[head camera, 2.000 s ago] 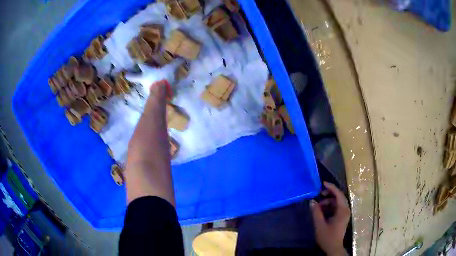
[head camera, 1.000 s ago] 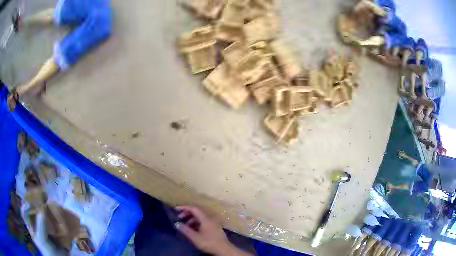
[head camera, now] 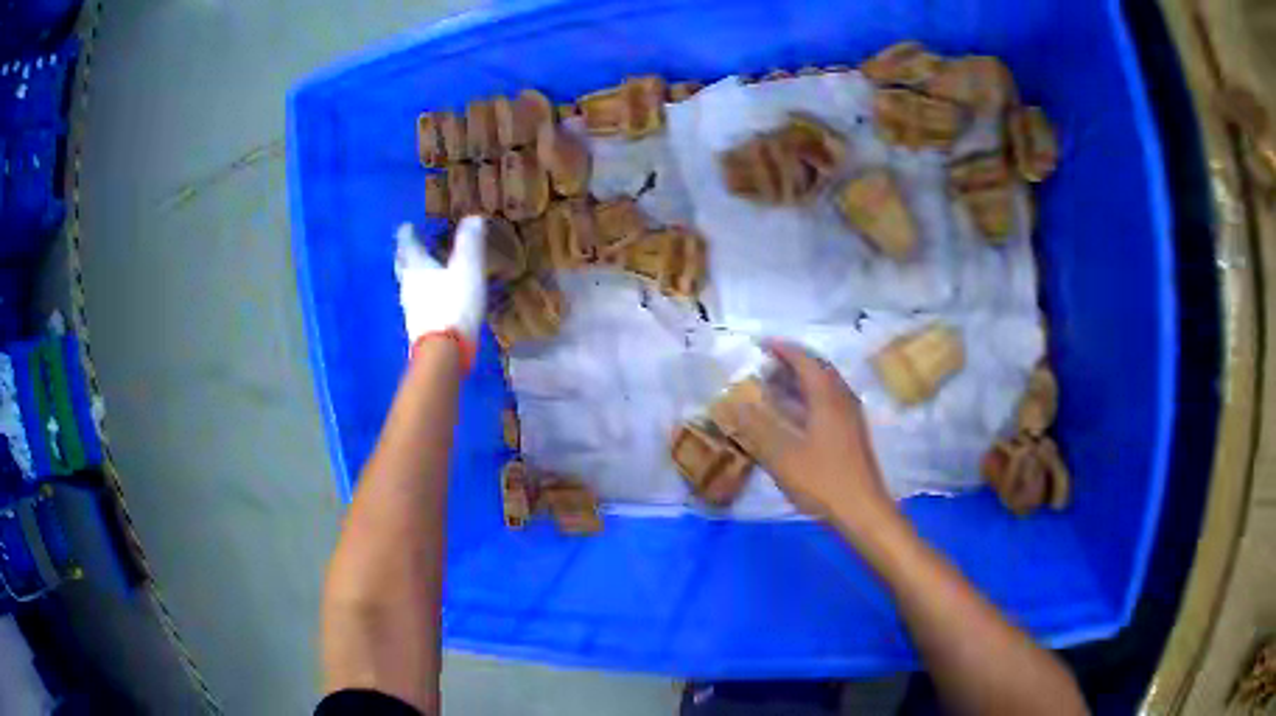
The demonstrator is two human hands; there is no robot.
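Observation:
Tan waist inserts (head camera: 917, 364) lie scattered on a white liner sheet (head camera: 616, 378) in a large blue bin (head camera: 588, 588). More inserts stand in rows in the bin's upper left. My left hand (head camera: 445, 287), in a white knit glove with an orange-red cuff, is at the left end of these, fingers spread, beside an insert (head camera: 497, 249); I see nothing held in it. My bare right hand (head camera: 800, 420) is at the lower middle of the sheet with its fingers on a tan insert (head camera: 742, 409); it is blurred. Another insert (head camera: 710, 464) lies just below it.
The worktable edge (head camera: 1231, 280) runs down the right side, close to the bin's right wall, with some tan pieces (head camera: 1257, 685) at the far lower right. Grey floor (head camera: 196, 280) lies left of the bin. Blue containers (head camera: 42, 420) stand at the far left.
The view has swung from the table with its insert heap and mallet back to the bin. Both hands are now inside the bin; my right hand was by the table edge before.

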